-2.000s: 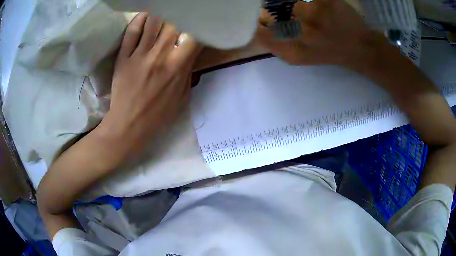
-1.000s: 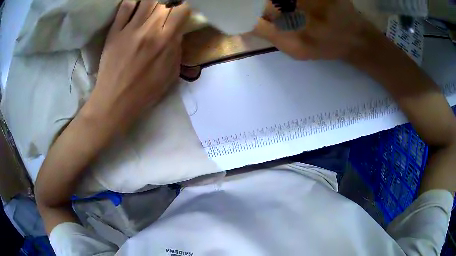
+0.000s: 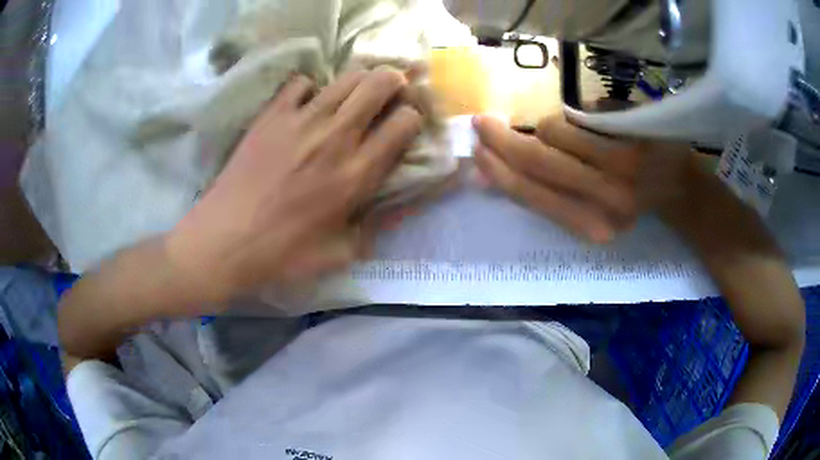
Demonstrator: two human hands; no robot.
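Observation:
Cream cloth lies bunched at the left and under my left hand, whose bent fingers grip its gathered edge. My right hand is right of it, blurred, with its fingertips at a small white tag beside the cloth. The tag looks like a care label; print on it cannot be read. The white sewing machine head is at the upper right, above my right hand. The lit machine bed shows behind my fingertips. The needle is not clearly visible.
A ruler scale runs along the white table's front edge. Printed label strips lie right of my right wrist. A blue crate is below the table at the right. A dark coiled part shows behind the machine's frame.
The view has shifted, showing more of the machine. My left hand has moved right with the cloth now bunched under it. My right hand has come out from behind the machine head, and the white tag shows.

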